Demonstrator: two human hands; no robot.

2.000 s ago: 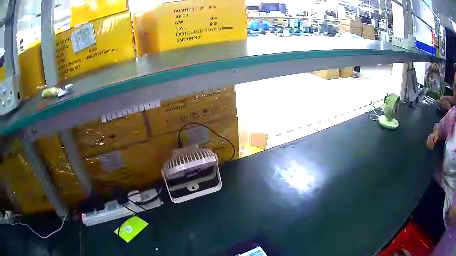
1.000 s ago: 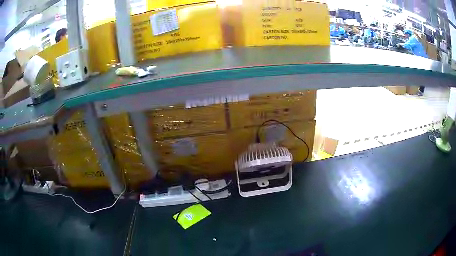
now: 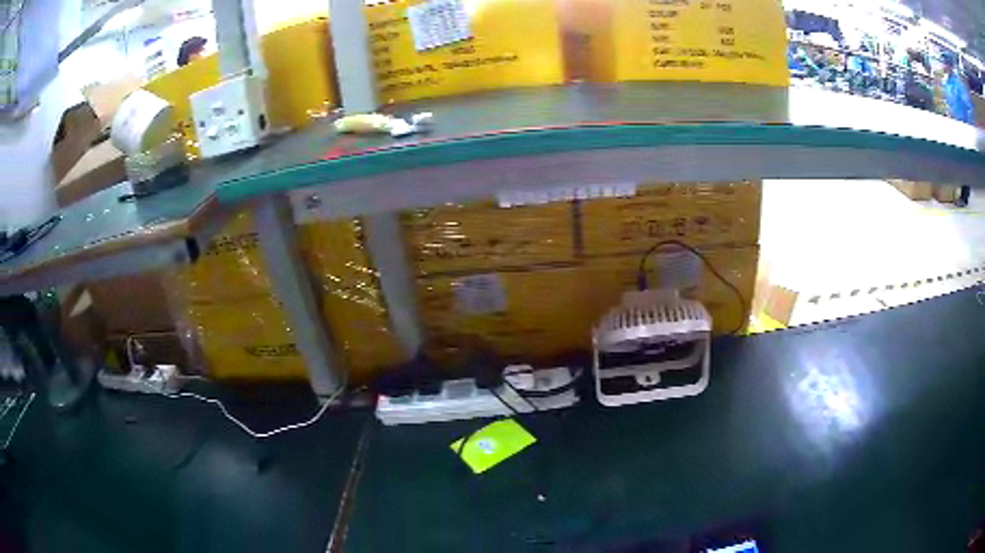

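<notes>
Neither of my hands is in view. A small lit screen [image 3: 732, 548] is cut off by the bottom edge, right of centre; what unit it belongs to cannot be told. A yellow-green card [image 3: 494, 445] lies flat on the dark-green bench [image 3: 605, 475]. Behind it is a long white power strip [image 3: 448, 402] with dark plugs and cables. To its right stands a white ribbed unit [image 3: 652, 351] with an open frame and a black cable looping up behind it.
A green-edged shelf [image 3: 605, 138] crosses above the bench, with a socket box [image 3: 229, 117], a white round roll [image 3: 144, 124] and a pale-yellow item [image 3: 365, 124]. Yellow cartons [image 3: 497, 308] stand behind grey uprights [image 3: 294, 292]. A white cable [image 3: 254, 430] and second socket strip [image 3: 140, 378] lie left.
The view has turned left, so everything has shifted right. The small green fan and the neighbouring worker have left the picture. The shelf's left end has come in. The lit screen shows again at the bottom.
</notes>
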